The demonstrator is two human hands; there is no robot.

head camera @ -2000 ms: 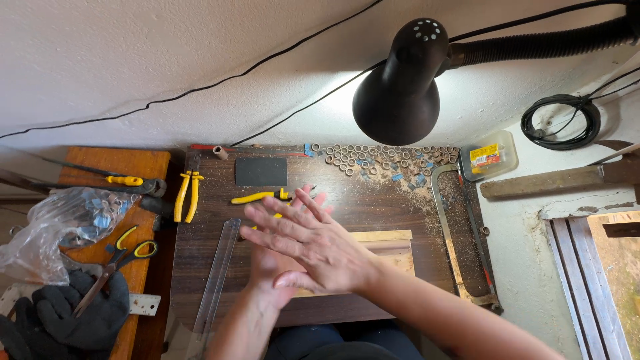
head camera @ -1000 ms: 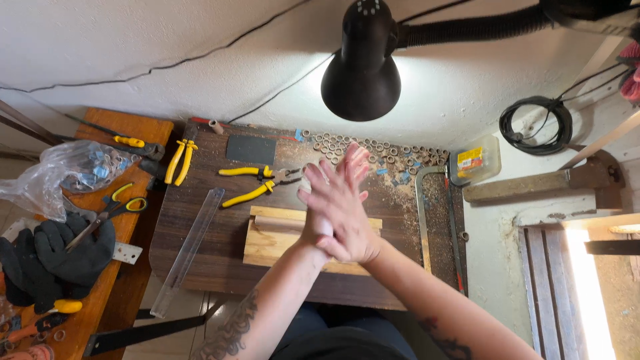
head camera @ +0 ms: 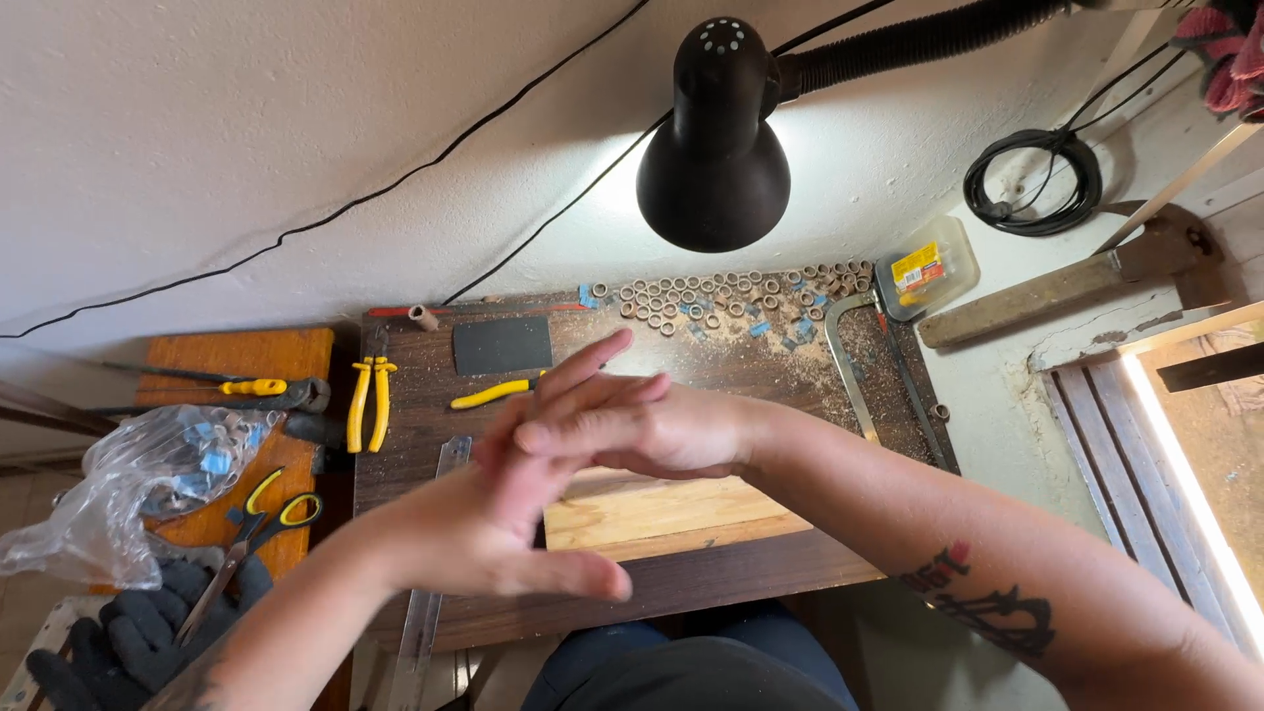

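My left hand (head camera: 513, 523) and my right hand (head camera: 632, 425) touch and overlap above the worktable (head camera: 632, 597), no tool visible in either. Under them lies a pale wooden board (head camera: 671, 513). Yellow-handled pliers (head camera: 494, 392) are partly hidden behind my fingers. To the left are yellow-handled pliers (head camera: 369, 395) with insulated grips, a dark rectangular sheet (head camera: 503, 346) and a clear plastic ruler (head camera: 425, 592). Many small rings (head camera: 681, 291), blue scraps and sawdust lie along the back edge. A hacksaw (head camera: 849, 346) rests at the right.
A black lamp (head camera: 716, 158) hangs over the table's back. On the left wooden surface (head camera: 237, 355) are a plastic bag (head camera: 148, 494), scissors (head camera: 247, 533) and dark gloves (head camera: 138, 632). At right are a plastic box (head camera: 933, 267), a hammer (head camera: 1037, 301) and coiled cable (head camera: 1032, 183).
My hands have gone from pressed together, fingers upward, to crossed with fingers spread over the board. They cover part of the pliers seen more fully one second ago.
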